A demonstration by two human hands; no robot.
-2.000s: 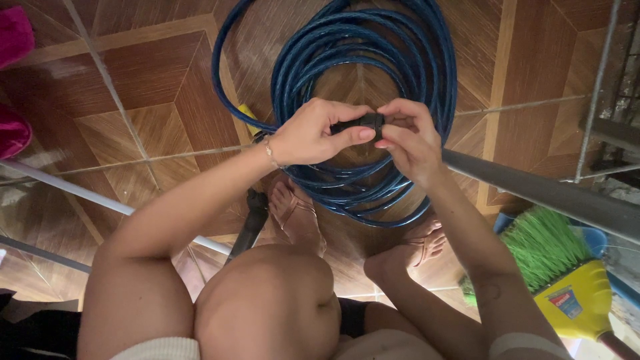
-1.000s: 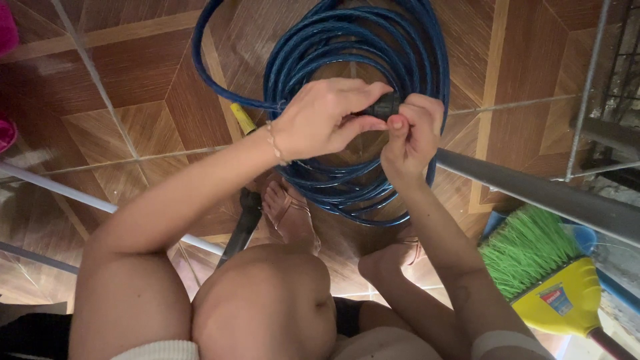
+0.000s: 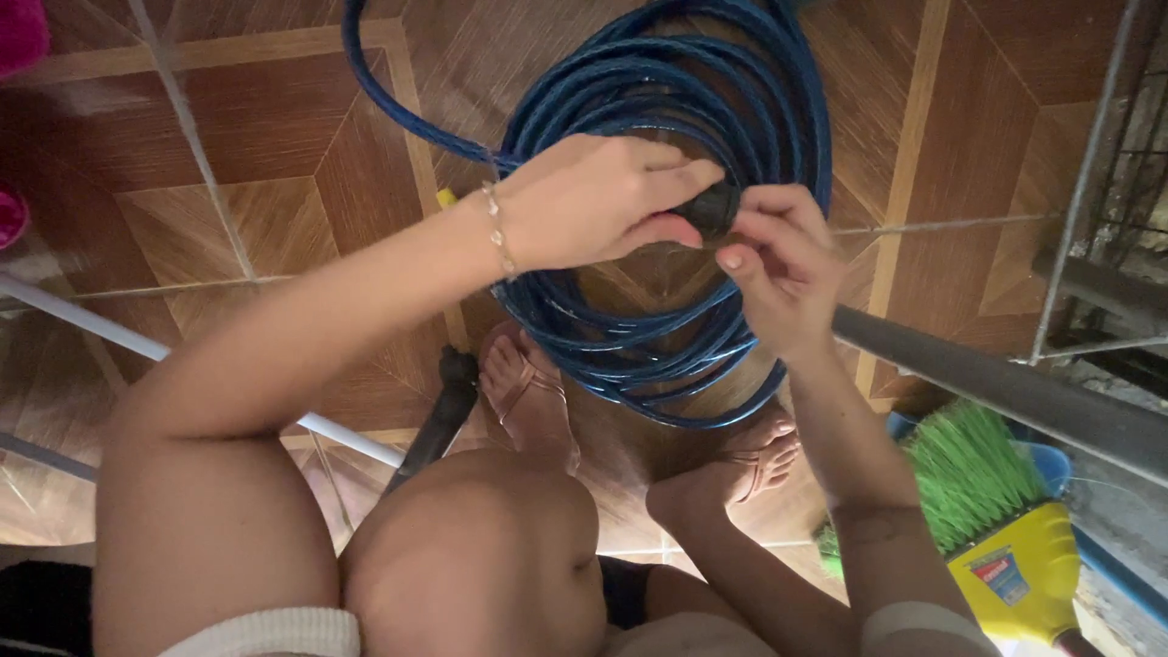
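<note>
My left hand grips a small black plastic fitting between thumb and fingers, above a coiled blue hose on the floor. At the fitting's right end is my right hand, its fingertips at or close to the rim; whether they touch it is unclear. The thumb of that hand is slightly apart from the fingers. Much of the fitting is hidden by my left fingers. One length of the hose runs off to the upper left. A small yellow piece shows beside my left wrist.
A broom with green bristles and a yellow head lies at the lower right, by a blue container. A grey bar runs beside my right forearm. A black handle is near my foot; a white pole crosses at left.
My right fingers have loosened from their curled hold at the black fitting seen a second ago. My left hand still holds it.
</note>
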